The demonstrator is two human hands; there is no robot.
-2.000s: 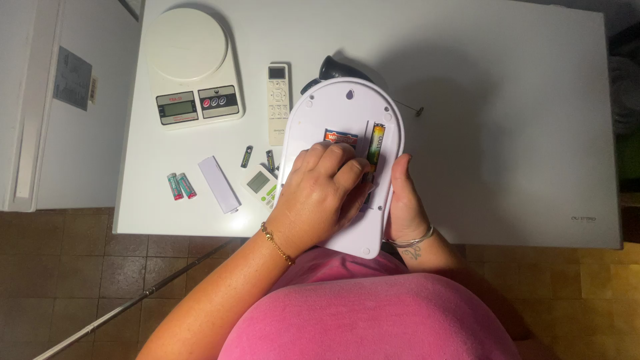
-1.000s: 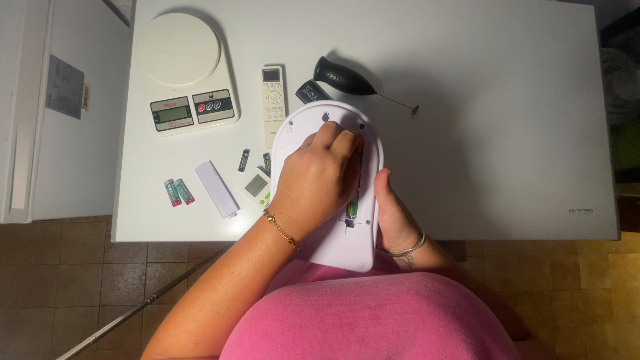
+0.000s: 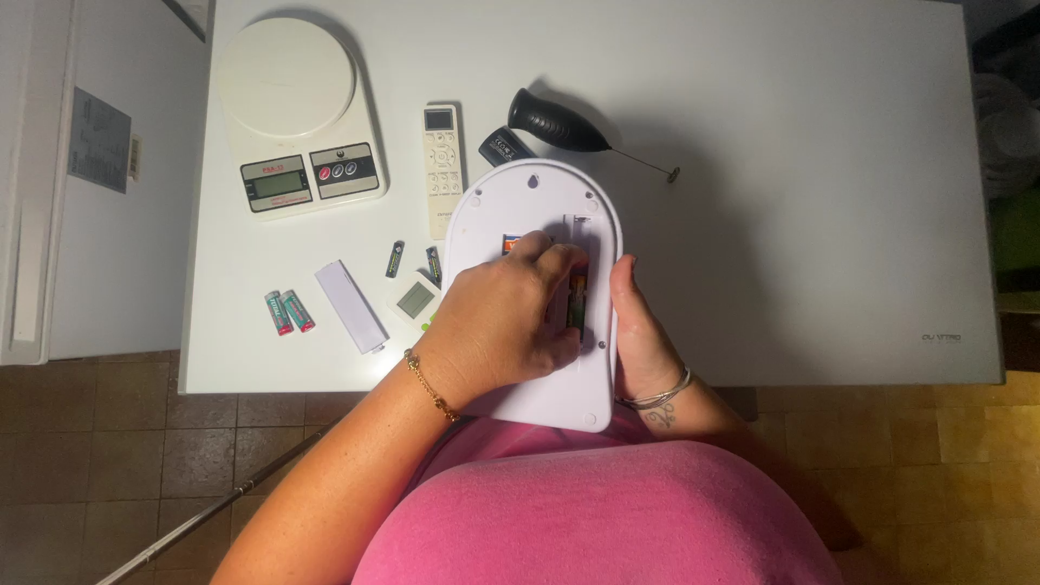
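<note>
A white plastic device with a rounded top is held back side up, its long battery compartment uncovered. My left hand lies over its back, fingertips at a battery in the lower part of the compartment. The upper end of the compartment shows a bare metal contact. Along the device's right edge, my right hand supports it, thumb up and the other fingers hidden beneath. Left of the device, a white battery cover lies on the table beside two green-and-red batteries.
On the white table are a kitchen scale, a remote control, a black handheld frother, a black cover, a small digital timer or thermometer and two small dark batteries. A metal pole slants across the tiled floor.
My left hand's fingers have shifted over the compartment. Two seconds ago a yellow-green battery showed in its upper part, which now shows bare. The device has moved slightly, uncovering the frother.
</note>
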